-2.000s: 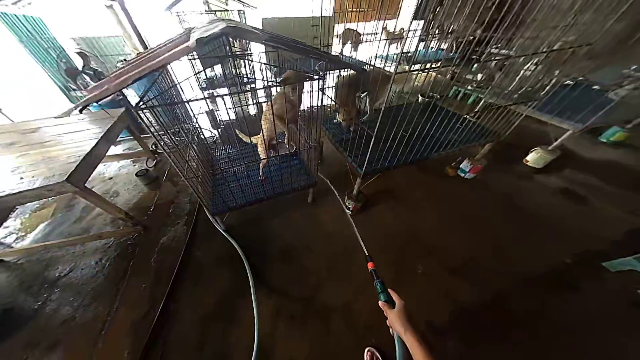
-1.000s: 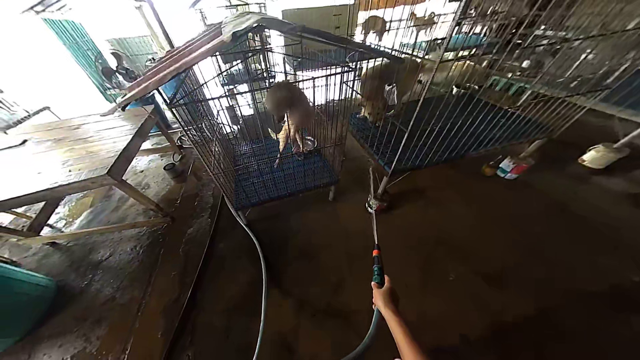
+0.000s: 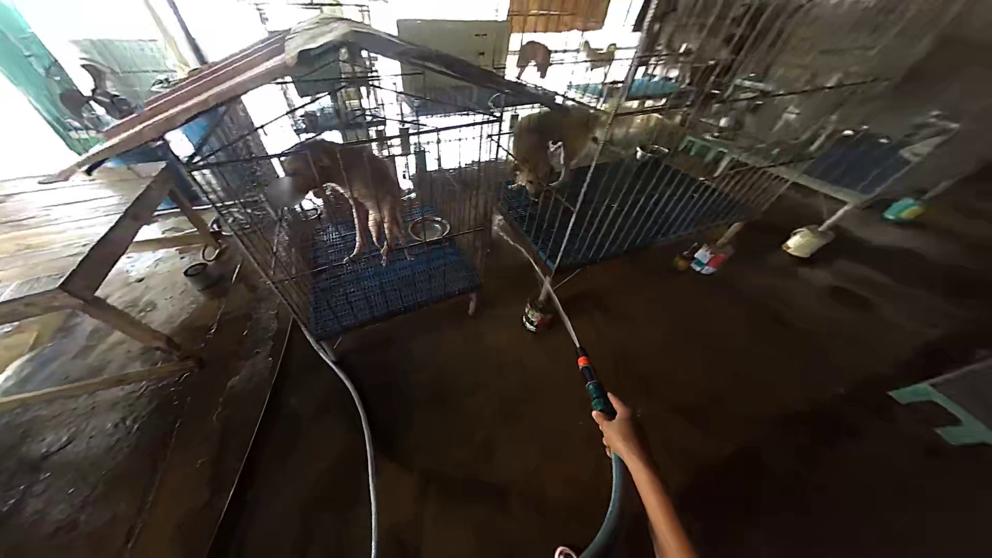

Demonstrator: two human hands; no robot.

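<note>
A hose spray nozzle (image 3: 593, 384), dark with an orange ring, is gripped in my right hand (image 3: 618, 430). Its green hose (image 3: 614, 508) runs down from the hand to the bottom edge. A stream of water (image 3: 559, 314) leaves the tip and reaches up between two wire cages. In the left cage a brown dog (image 3: 356, 186) stands on a blue slatted floor (image 3: 395, 287), beside a metal bowl (image 3: 428, 228). A lighter dog (image 3: 542, 147) lowers its head over the blue floor (image 3: 643, 209) of the right cage. My left hand is out of view.
A wooden table (image 3: 116, 232) stands at the left, near a small dark pot (image 3: 200, 274). A grey hose (image 3: 360, 418) lies across the wet floor. Cans (image 3: 536, 316) and a pale container (image 3: 806, 242) surround cage legs. A green-edged object (image 3: 942, 411) is at the right.
The dog in the left cage has turned and now stands with its head to the left. The water stream now reaches up and left, past the can at the cage leg.
</note>
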